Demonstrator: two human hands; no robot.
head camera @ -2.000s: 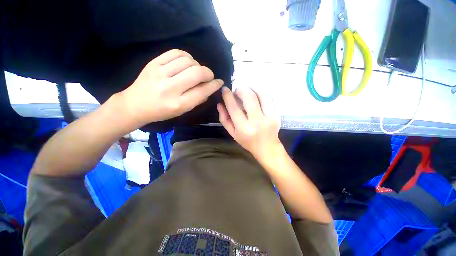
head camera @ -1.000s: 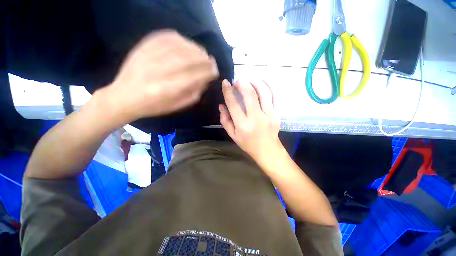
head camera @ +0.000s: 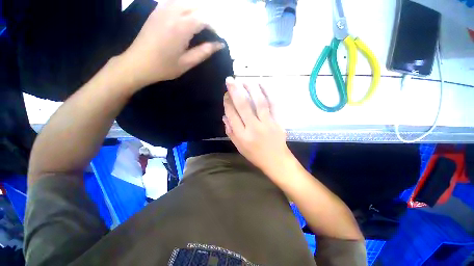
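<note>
A black fabric piece (head camera: 179,104) lies on the white machine table (head camera: 312,122) and hangs a little over its front edge. My left hand (head camera: 169,47) is on its upper part, with thumb and fingers at the fabric near its upper right corner; the fingertips are partly lost in glare. My right hand (head camera: 254,122) lies at the fabric's right edge with its fingertips touching the edge and its fingers slightly spread. Whether either hand pinches the cloth is hard to tell. More black fabric (head camera: 67,47) lies to the left.
Shears with a green and a yellow handle (head camera: 345,72) lie right of my hands. A grey ridged cylindrical object (head camera: 281,23) is beside them. A phone (head camera: 414,36) with a white cable lies further right. Blue crates (head camera: 122,179) and a red frame (head camera: 442,176) are below the table.
My left hand has moved up and away from my right hand, with the upper fabric edge shifting and white table now showing above it. The right hand has stayed at the fabric's right edge.
</note>
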